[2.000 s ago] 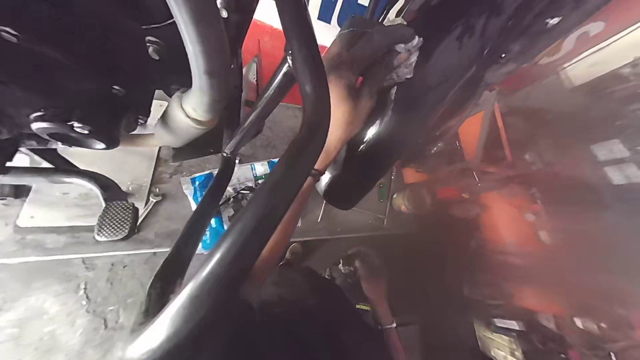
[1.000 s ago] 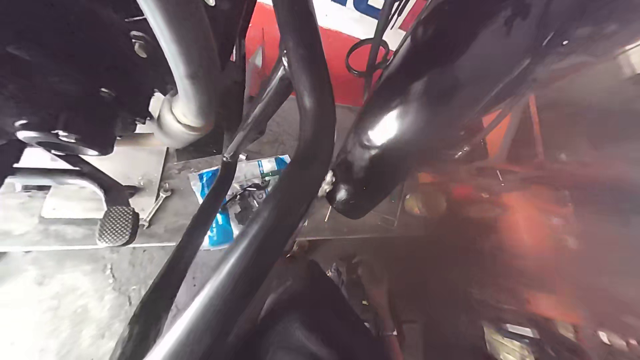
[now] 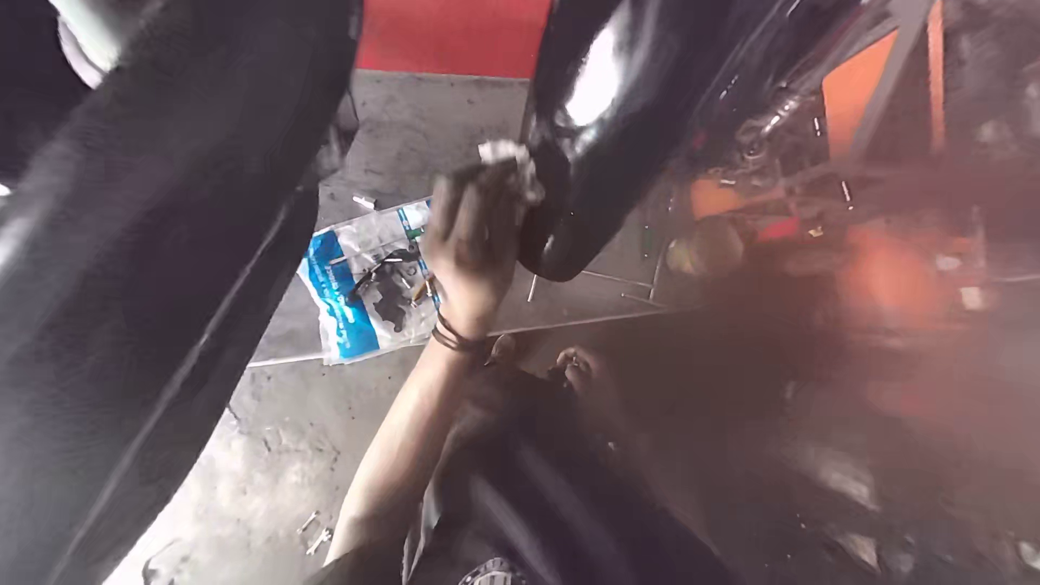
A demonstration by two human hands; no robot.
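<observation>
My left hand, a dark band on its wrist, grips a crumpled whitish cloth against the lower end of a glossy black curved motorcycle part. The fingers are bent and partly blurred. Dim and low in the middle is what looks like my right hand, by my dark clothing; whether it holds anything cannot be told. A thick black tube of the motorcycle runs down the left side, close to the camera.
A blue and clear plastic bag lies on the grey floor with small dark parts on it. A small metal piece is behind it. Thin rods lie right of the black part. Orange objects and blurred clutter fill the right side.
My left hand was high on the glossy part with the cloth, then out of sight, and is now at its lower end. The view has moved closer, and the foot pedal has left it.
</observation>
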